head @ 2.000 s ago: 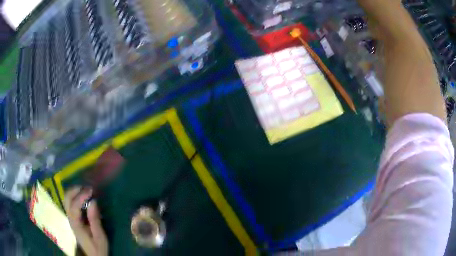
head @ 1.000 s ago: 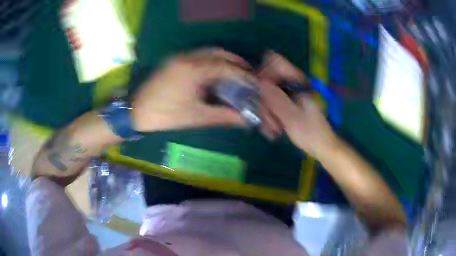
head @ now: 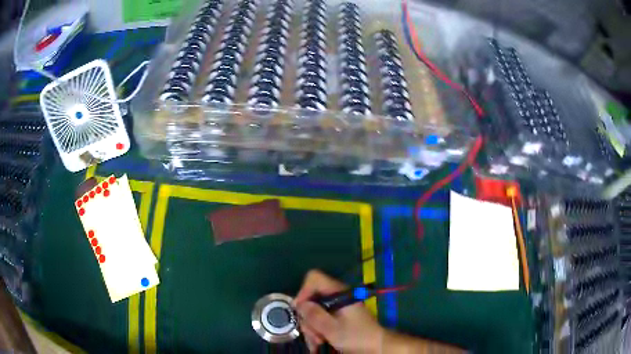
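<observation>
My right hand (head: pixel 335 319) holds the black test probe (head: pixel 339 299), with a blue band and a red wire, at the bottom centre. Its fingers and the probe's front end are at the right edge of the silver round fixture (head: pixel 276 318). The fixture lies on the green mat and has a grey ringed centre. I cannot tell whether a separate component sits on it. The fingers hide the probe's tip. My left hand is not in view.
Clear trays with rows of black-and-silver parts (head: pixel 311 59) stand behind. A dark red pad (head: pixel 248 221) lies inside yellow tape. Left are a white fan (head: pixel 83 114) and a dot sticker sheet (head: pixel 119 242). Right are a white sheet (head: pixel 482 245), an orange stick (head: pixel 521 242) and the red wire (head: pixel 443 181).
My hands were together around a blurred silvery thing. Now my right hand holds the probe at the fixture, and my left hand has left the picture. The view has shifted towards the trays and is sharper.
</observation>
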